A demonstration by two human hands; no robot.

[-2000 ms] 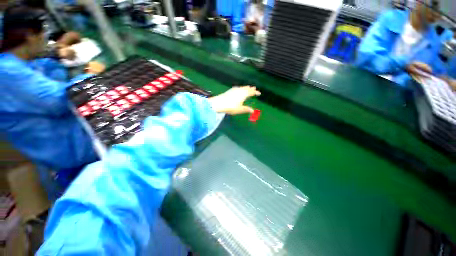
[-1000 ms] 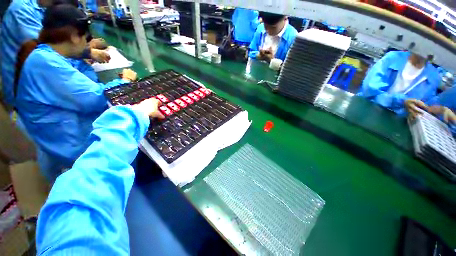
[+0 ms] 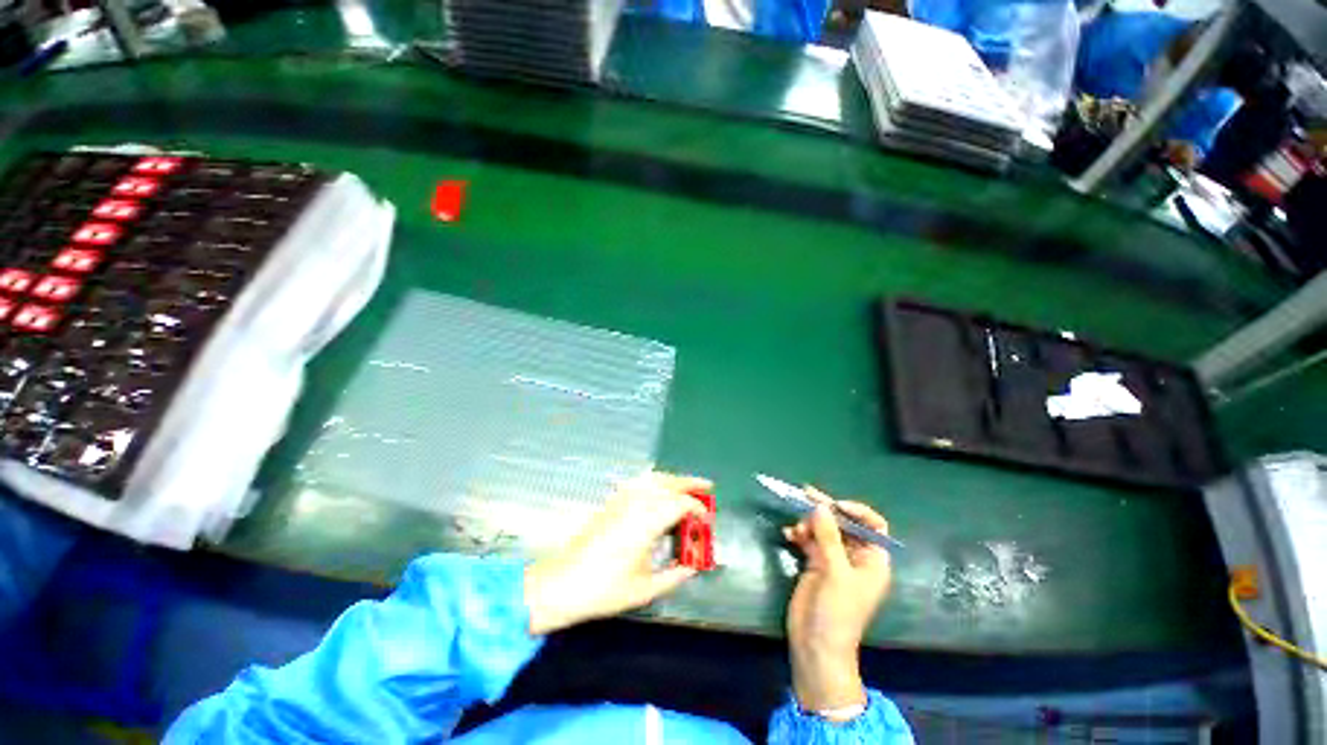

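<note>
My left hand (image 3: 619,550) holds a red plastic housing (image 3: 697,530) between thumb and fingers, at the front edge of the green bench. Small dark holes show in the housing. My right hand (image 3: 840,582) holds slim tweezers (image 3: 827,510) like a pen, tip pointing up and left, apart from the housing. The sheet of die-cut adhesive pieces (image 3: 502,400) lies flat beyond my left hand. Another red housing (image 3: 448,201) lies alone behind the sheet. The glossy black blister tray (image 3: 189,240) at the left holds a diagonal row of red housings. Any small piece at the tweezer tip cannot be made out.
White film liner (image 3: 299,342) sticks out under the blister tray. A black compartment tray (image 3: 1048,393) with crumpled white paper (image 3: 1094,396) lies at the right. Whitish residue (image 3: 993,576) marks the bench's front right. White trays (image 3: 939,88) are stacked across the bench. A metal post stands far right.
The view has turned right and down. My left hand has left the blister tray and now holds a red housing over the bench's front edge. My right hand with the tweezers has come into view.
</note>
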